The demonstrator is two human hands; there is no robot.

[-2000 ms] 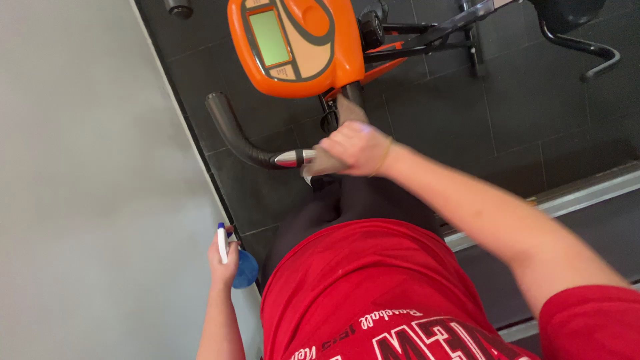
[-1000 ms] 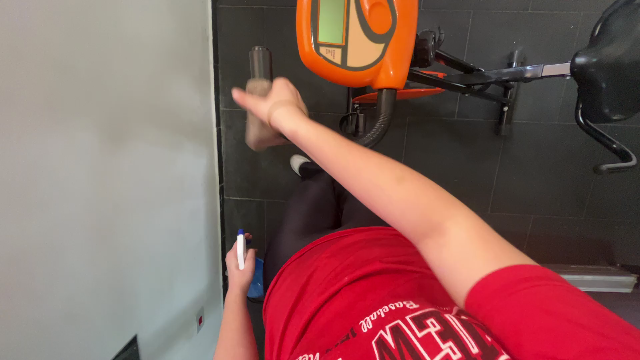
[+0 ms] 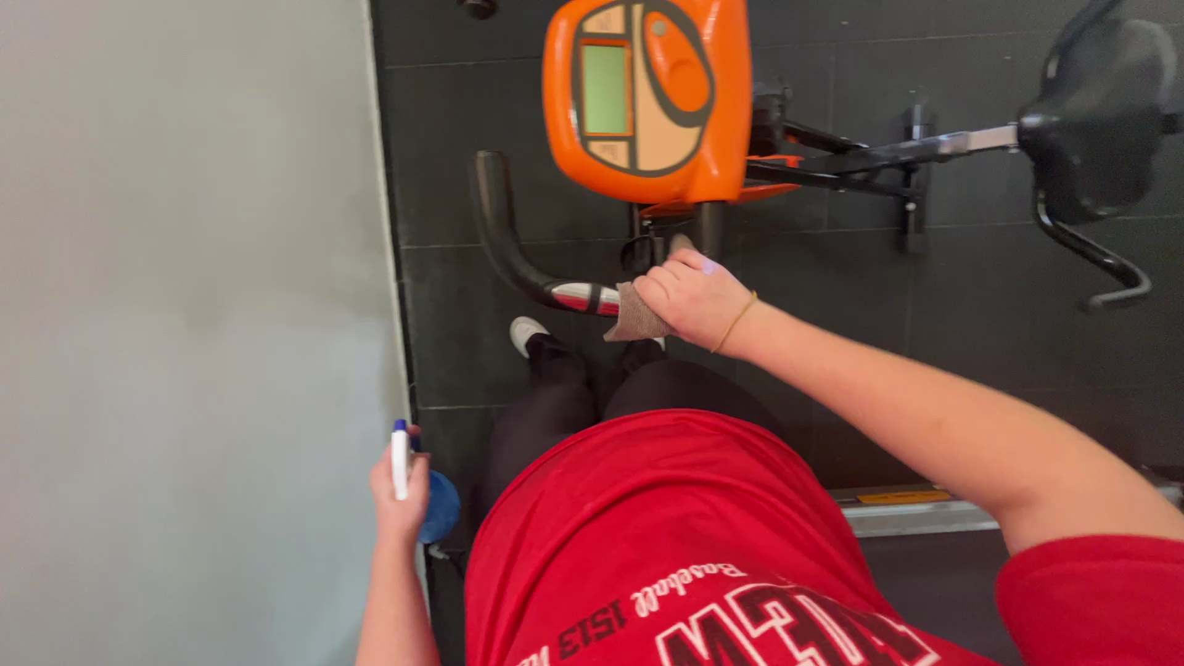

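My right hand point(image 3: 689, 296) is closed around a grey-brown cloth point(image 3: 638, 314), which is wrapped over the handlebar point(image 3: 518, 264) of an exercise bike near the orange console. The bar's curved black end and its silver and red grip section stick out to the left of the cloth. The orange console point(image 3: 735, 102) with a green display is just above this hand. Low at the left, beside the wall, my left hand point(image 3: 400, 481) grips a spray bottle with a white and blue trigger head point(image 3: 400, 458) and a blue body point(image 3: 439, 509).
A pale wall point(image 3: 194, 277) runs along the left. The bike's frame point(image 3: 869, 162) and black seat point(image 3: 1101, 120) extend right over dark floor tiles point(image 3: 453, 361). A metal-edged machine base point(image 3: 906, 518) lies at the lower right. My white shoe point(image 3: 525, 335) is below the handlebar.
My right hand with the cloth was at the far left end of the handlebar one second ago; it has moved right, close to the console. The left hand still holds the spray bottle.
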